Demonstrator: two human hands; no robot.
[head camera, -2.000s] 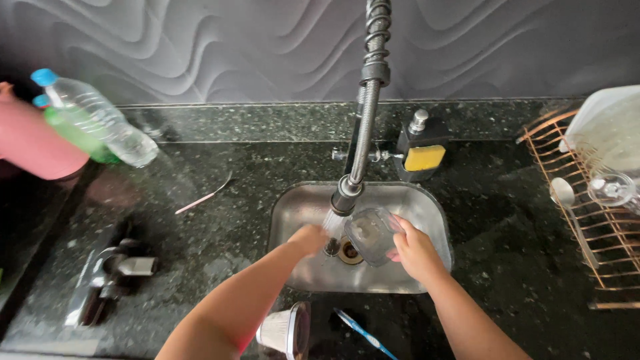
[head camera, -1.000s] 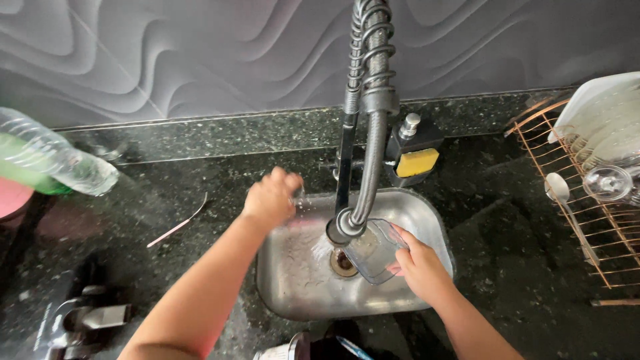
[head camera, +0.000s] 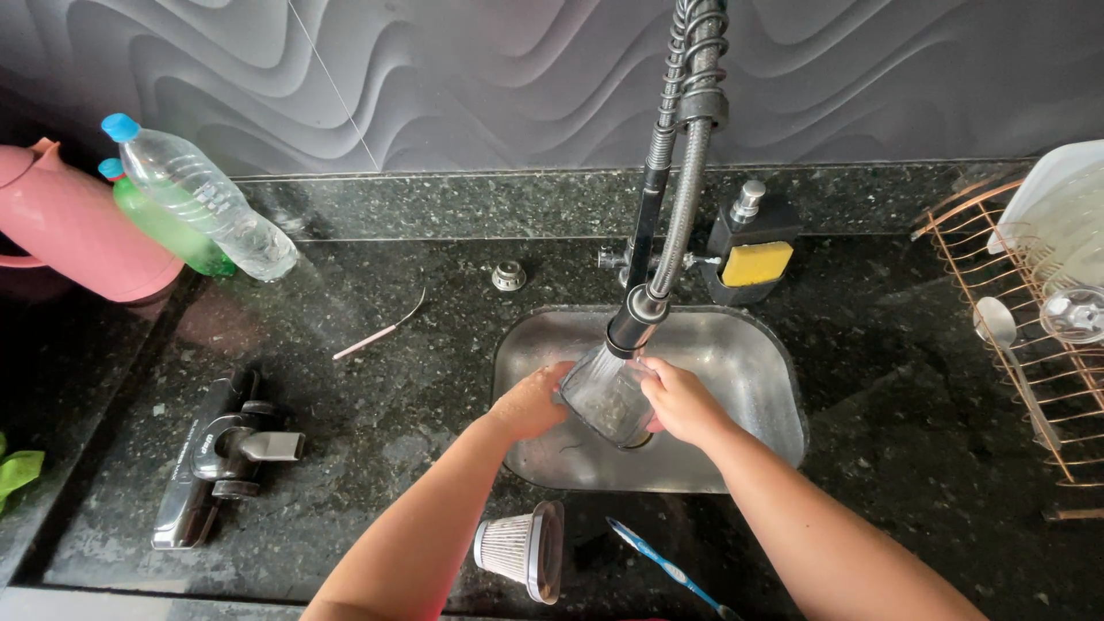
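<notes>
A clear plastic container (head camera: 608, 401) is held over the steel sink (head camera: 759, 371) under the spray head (head camera: 636, 319) of a spring-hose faucet, and water runs into it. My right hand (head camera: 686, 401) grips its right rim. On its left side is my left hand (head camera: 535, 401), with the fingertips against the wall and partly hidden. Below the sink, on the dark granite counter, lie a pleated vacuum filter (head camera: 517, 550) and a blue toothbrush (head camera: 668, 565). A strainer (head camera: 509, 275) sits behind the sink's left corner.
At the left are a vacuum floor head (head camera: 220, 457), a pink-handled tool (head camera: 371, 339), a plastic bottle (head camera: 203, 198), a green bottle (head camera: 164, 226) and a pink thermal jug (head camera: 86, 224). A soap dispenser with a yellow sponge (head camera: 756, 264) stands behind the sink; a copper-coloured dish rack (head camera: 992, 285) is at the right.
My left hand has come from the sink's left edge, where it was apart from the container one second ago, to the container's left side. My right hand still holds it under the water.
</notes>
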